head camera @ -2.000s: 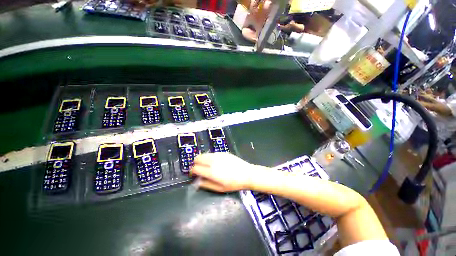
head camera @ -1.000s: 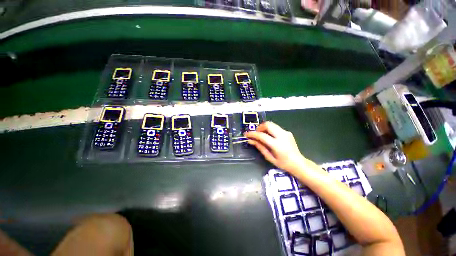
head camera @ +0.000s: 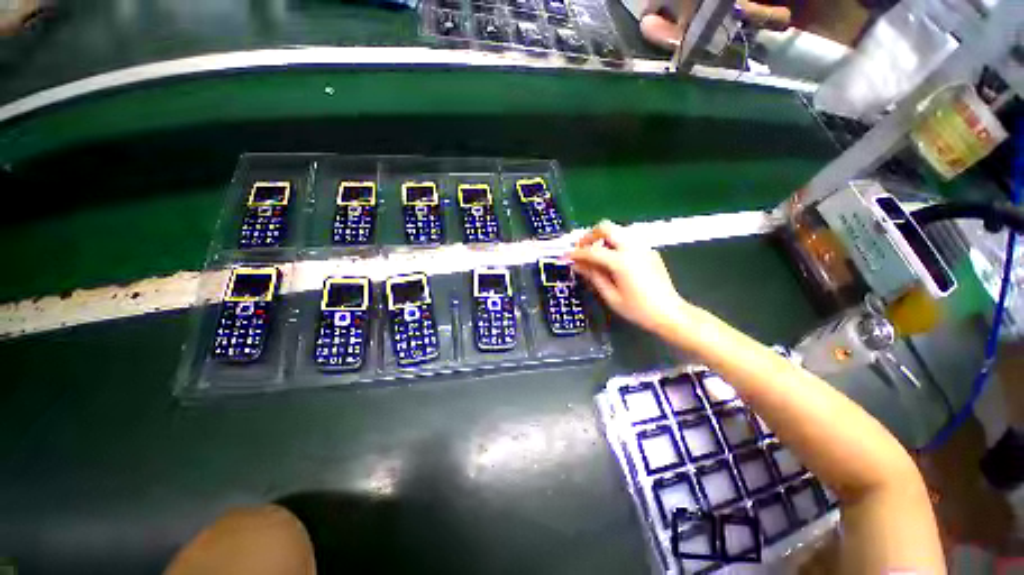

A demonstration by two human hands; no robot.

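A clear phone tray (head camera: 449, 366) holds two rows of black keypad phones, several with yellow adhesive liners around their screens. My right hand (head camera: 624, 276) reaches in from the right, its thumb and fingers pinched at the upper right corner of the near row's rightmost phone (head camera: 563, 301). Whether a thin tool or liner is between the fingertips cannot be told. The whitish lens tray (head camera: 631, 477) lies below my right forearm, with black-bordered square lenses in its grid. No left hand shows. A blurred skin-coloured shape, body part unclear, shows at the bottom left edge.
The phone tray straddles the belt's pale edging (head camera: 124, 302). A boxed device (head camera: 887, 242), a whitish bottle (head camera: 829, 346) and a blue cord (head camera: 993, 337) stand at the right. Another tray (head camera: 522, 25) and another person's hand (head camera: 663, 30) are at the far side.
The view has shifted. My right hand has moved from the fourth near-row phone to the rightmost one, then up to its screen. The thin pale lines at my fingertips no longer show clearly.
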